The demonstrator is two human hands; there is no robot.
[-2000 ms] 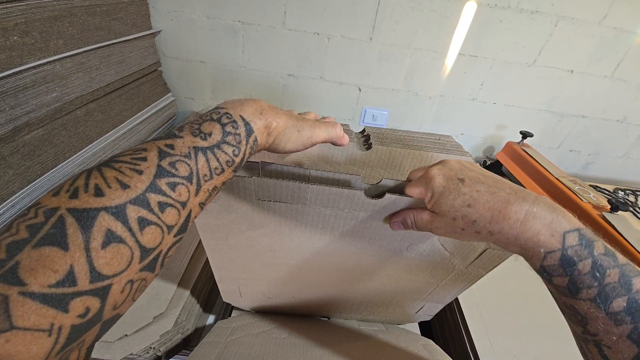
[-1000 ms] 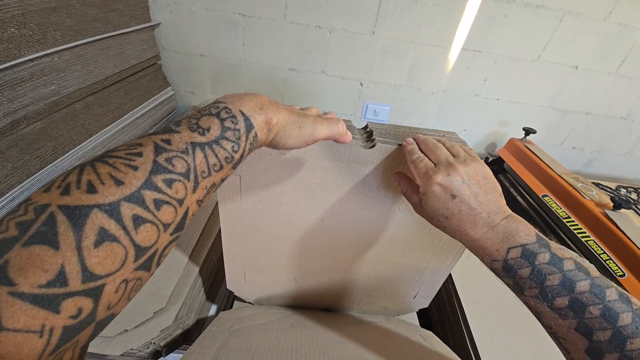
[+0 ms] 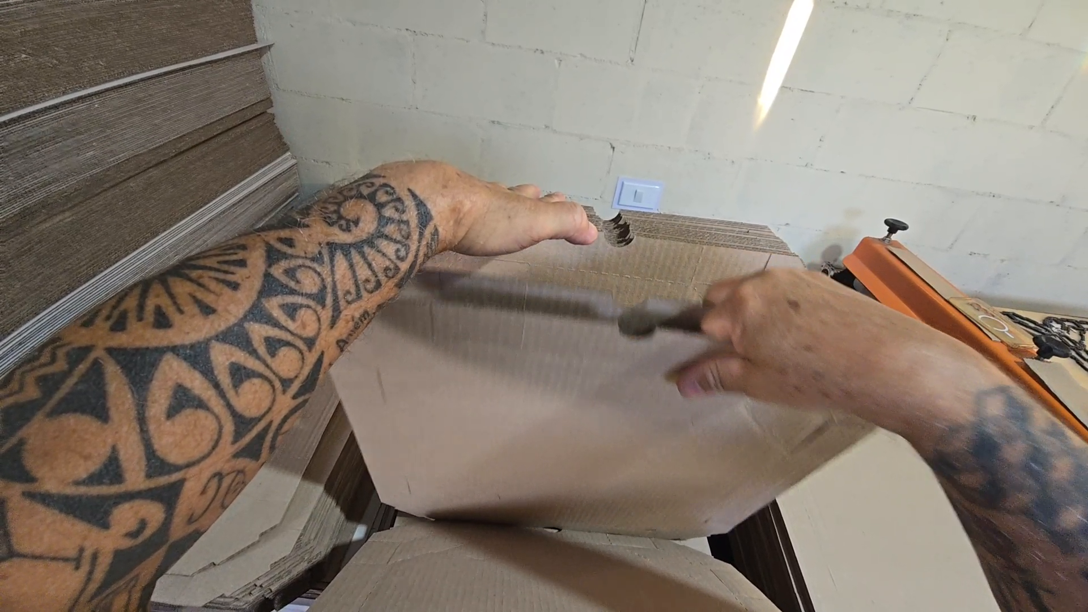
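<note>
A bundle of die-cut cardboard sheets [image 3: 714,228] stands upright by the wall, its upper edges showing a rounded notch. My left hand [image 3: 501,212] rests on top of the bundle, just left of that notch; its fingertips are hidden behind the edge. The front cardboard sheet [image 3: 544,416] leans toward me, apart from the others at its top. My right hand [image 3: 765,340] grips its top edge right of its own notch, thumb on the near face, somewhat blurred. Below lies another cardboard sheet [image 3: 527,574] with a curved upper outline.
Tall stacks of corrugated cardboard [image 3: 127,144] rise at the left. Lower cardboard stacks [image 3: 255,544] flank the middle. An orange metal tool [image 3: 909,289] with a black knob stands at the right, near a dark chain or cable [image 3: 1054,327]. Behind is a white block wall [image 3: 527,102] with a switch plate [image 3: 637,195].
One second ago my right hand lay at the bundle's top edge; now it is lower and nearer, with the front sheet tilted away from the bundle. My left hand has stayed on top.
</note>
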